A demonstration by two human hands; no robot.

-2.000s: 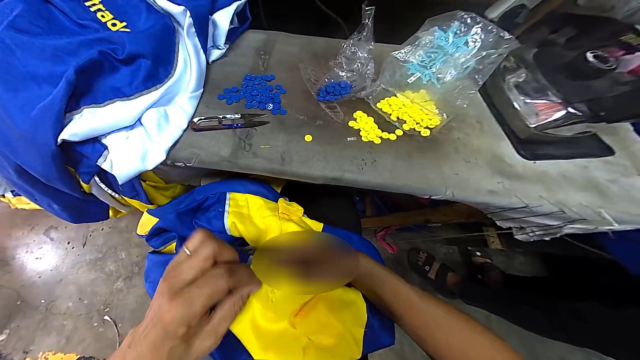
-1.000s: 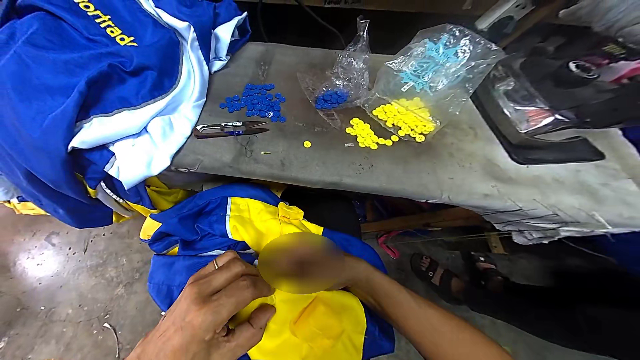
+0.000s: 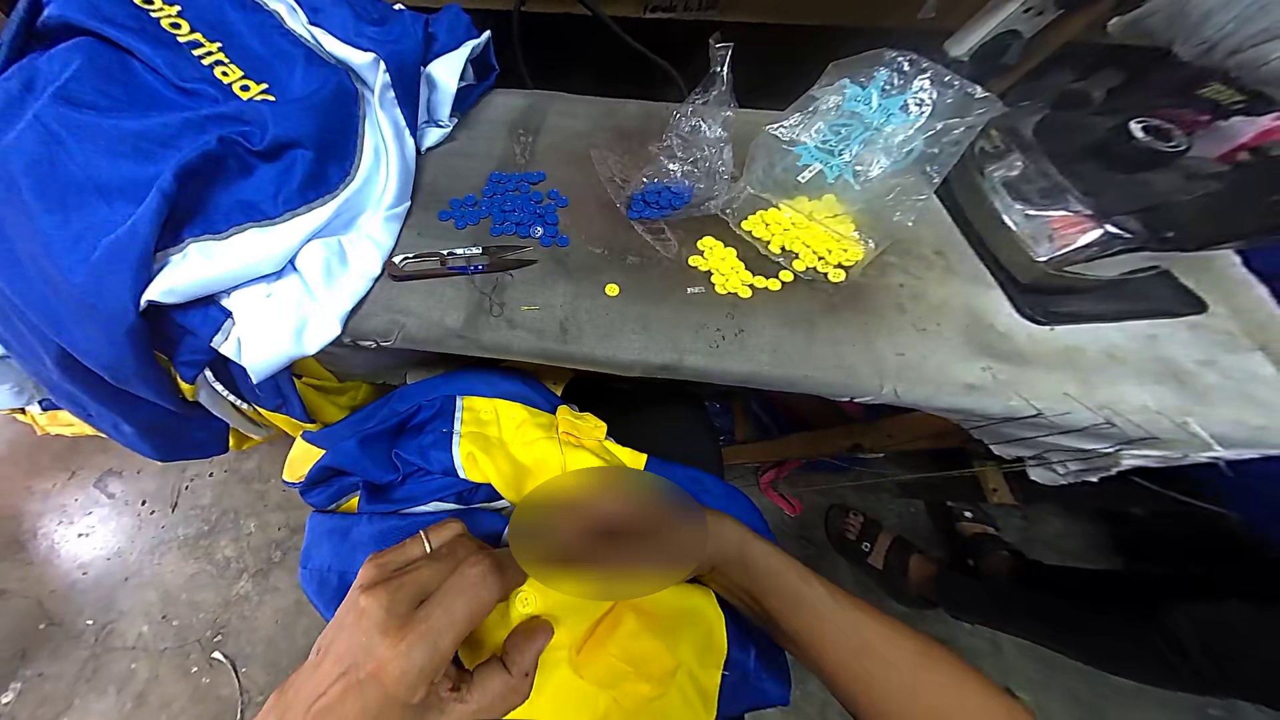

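A blue and yellow garment [image 3: 660, 640] lies below the table edge, across the lap. My left hand [image 3: 430, 610], with a ring on one finger, pinches the yellow cloth beside a yellow button [image 3: 525, 601]. Over the same cloth is my right hand [image 3: 610, 530], blurred out, so its fingers and anything in them are hidden. On the table are thread snips [image 3: 462, 262], blue buttons [image 3: 510, 205], a single yellow button [image 3: 612, 290] and a pile of yellow buttons [image 3: 735, 268].
Clear plastic bags [image 3: 700, 140] hold blue buttons, yellow buttons and light-blue pieces. A black machine base [image 3: 1090, 290] stands at the right on the grey cloth-covered table [image 3: 850, 340]. Another blue garment [image 3: 250, 120] hangs over the left end. A person's sandalled feet [image 3: 880, 545] are at the lower right.
My left hand has moved right, closer to my right hand, and its thumb now lies on the yellow cloth. The things on the table keep their places.
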